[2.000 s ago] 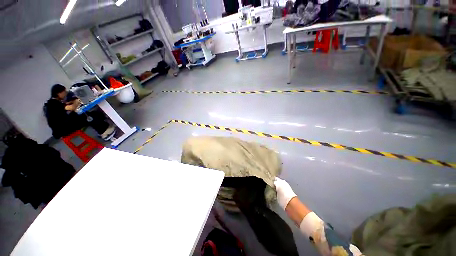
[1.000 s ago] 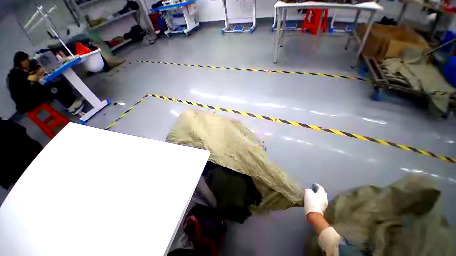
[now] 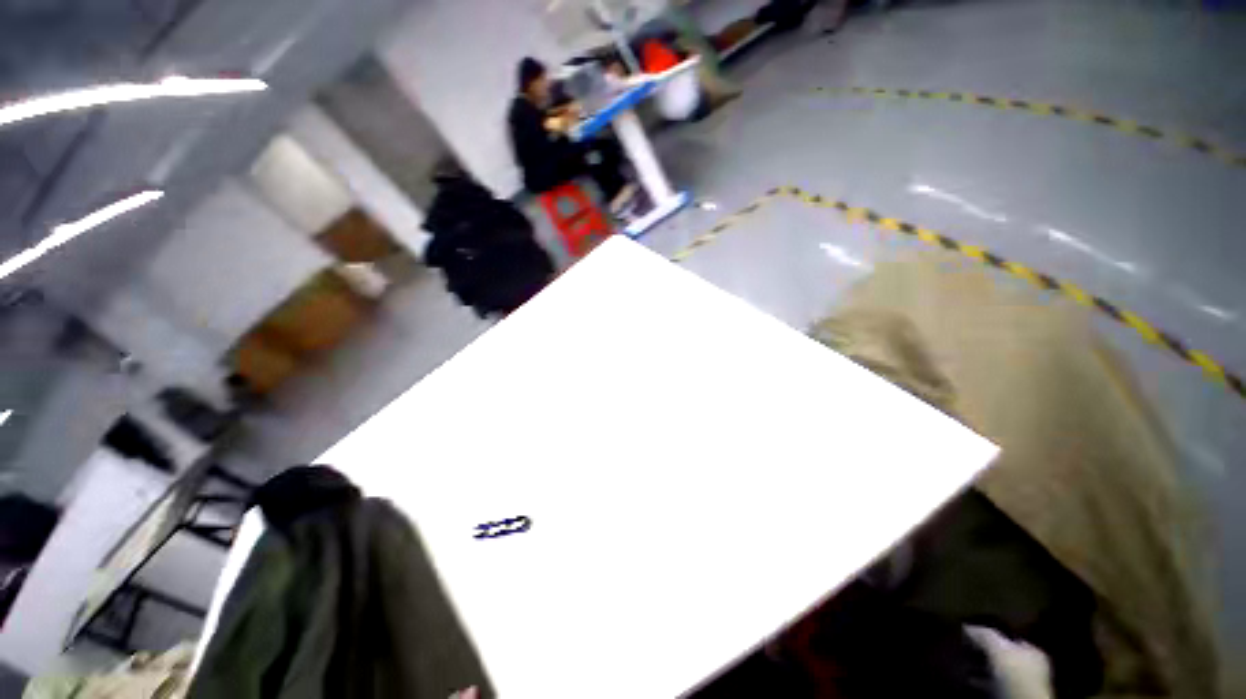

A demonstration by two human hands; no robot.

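Observation:
A dark green garment (image 3: 335,601) lies over the near left corner of the white table (image 3: 642,437). A sliver of my left hand (image 3: 467,692), bare, shows at the bottom edge beside this garment; its grip is hidden. A small black tool (image 3: 502,527), maybe thread snips, lies on the table. My right hand (image 3: 1014,665), in a white glove, is blurred at the bottom right, among dark green garments (image 3: 1004,574) beside the table; its fingers cannot be made out. A khaki cloth (image 3: 1039,410) hangs spread beside the table's right side.
A seated person (image 3: 540,130) is at a blue-edged table (image 3: 635,103) in the background, on a red stool (image 3: 574,219). A black garment bundle (image 3: 485,253) is behind the table's far left edge. Yellow-black tape (image 3: 929,239) crosses the floor. Another table (image 3: 130,539) stands at left.
The view has swung left. The khaki cloth has been pulled up closer beside the table, and my right hand is now lower, near the dark garments. The green garment and black tool have come into view.

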